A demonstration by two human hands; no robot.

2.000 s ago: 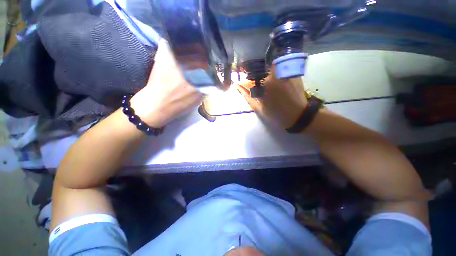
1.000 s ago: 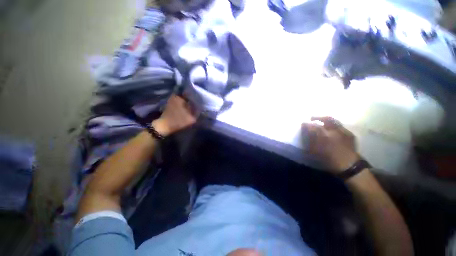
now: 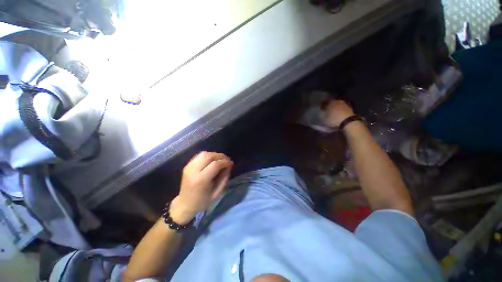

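Note:
My right hand (image 3: pixel 337 114) reaches down below the table's front edge on the right. Its fingers are on a small pale piece (image 3: pixel 315 113), which looks like fabric; the area is dark and blurred. My left hand (image 3: pixel 206 179) is over my lap near the table edge, with curled fingers and nothing visible in it. Pale grey-lilac lining with a dark textured strip (image 3: pixel 36 118) lies heaped at the left of the machine table. The sewing machine (image 3: pixel 60 16) is cut off at the top left, beside strong lamp glare.
The white table (image 3: pixel 220 71) runs diagonally, with a grey strip along its front edge. A dark object lies at its top end. Below right are cluttered items, a red patch (image 3: pixel 352 216), and dark teal cloth (image 3: pixel 468 104). More garment parts (image 3: pixel 102 264) are at the lower left.
The view has swung right. My right hand has moved from the table top to the space below its edge and onto the pale piece. My left hand has left the garment heap.

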